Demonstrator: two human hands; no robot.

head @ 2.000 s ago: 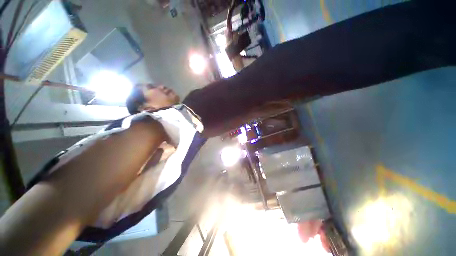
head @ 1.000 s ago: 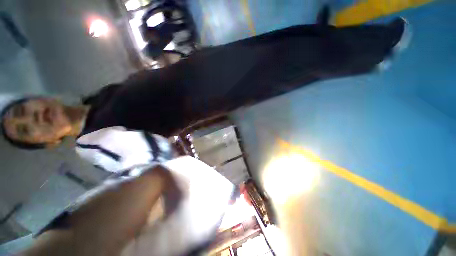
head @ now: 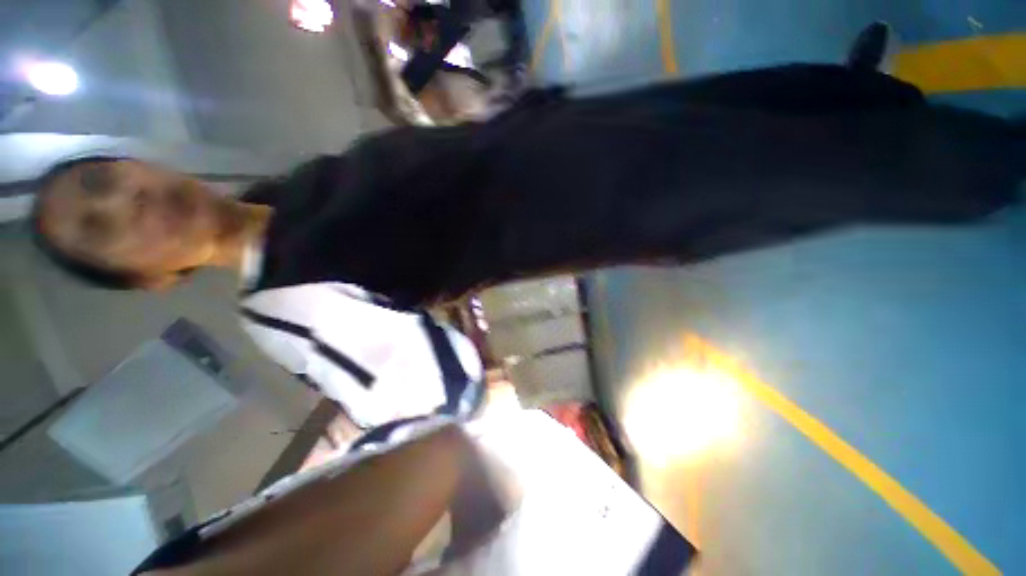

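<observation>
The picture is turned sideways. A person [head: 608, 180] in dark clothes with a white, dark-striped sleeve [head: 360, 349] stands close in front. A large blurred brown shape [head: 338, 501], like a bare arm close to the lens, crosses the bottom; whose it is cannot be told. White material with a dark edge [head: 574, 495] lies beside it, and what it is cannot be told. I cannot make out my left hand or my right hand, or anything held by them.
Blue floor with a yellow line [head: 838, 444] and a bright glare spot fills the right. Light grey panels [head: 146, 411] show at lower left. Grey stacked blocks [head: 546, 338] stand behind the person. A dark blurred figure or object [head: 450, 62] is at the top.
Since two seconds ago, the person appears larger and farther left, with the face now at the left. The white material now spreads at bottom centre. Since one second ago, the view has shifted slightly.
</observation>
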